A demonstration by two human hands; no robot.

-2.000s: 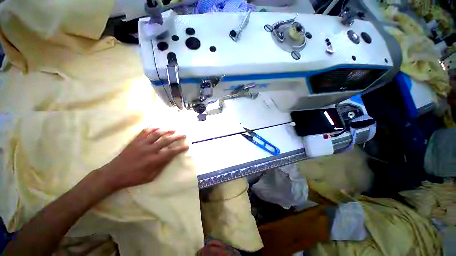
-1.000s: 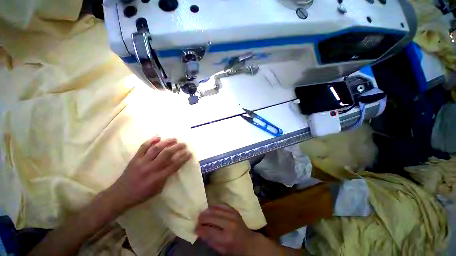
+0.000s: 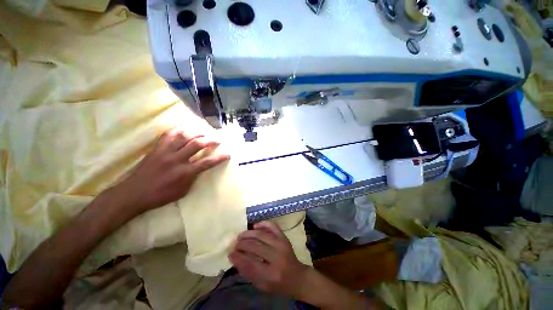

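The pale yellow garment piece (image 3: 67, 145) covers the table's left side and hangs over the front edge. My left hand (image 3: 176, 163) lies flat on it, fingers slightly spread, left of the sewing machine's (image 3: 339, 54) presser foot (image 3: 250, 134). My right hand (image 3: 264, 251) is below the table's front edge, fingers curled at the edge of the hanging cloth; it seems to pinch it. The fingertips of my left hand are near the bright lamp glare, which washes out the cloth by the needle.
Blue thread snips (image 3: 328, 166) lie on the machine bed (image 3: 279, 178). A smartphone (image 3: 405, 140) and a small white box (image 3: 405, 173) are to the right. Yellow cloth (image 3: 479, 266) is heaped at lower right, by a brown board (image 3: 358, 264) and whitish crumpled bags (image 3: 345, 218).
My right hand has come in from below to the hanging cloth edge. My left hand has moved up the cloth since one second ago. The cloth's hanging end has shifted and the camera view has moved.
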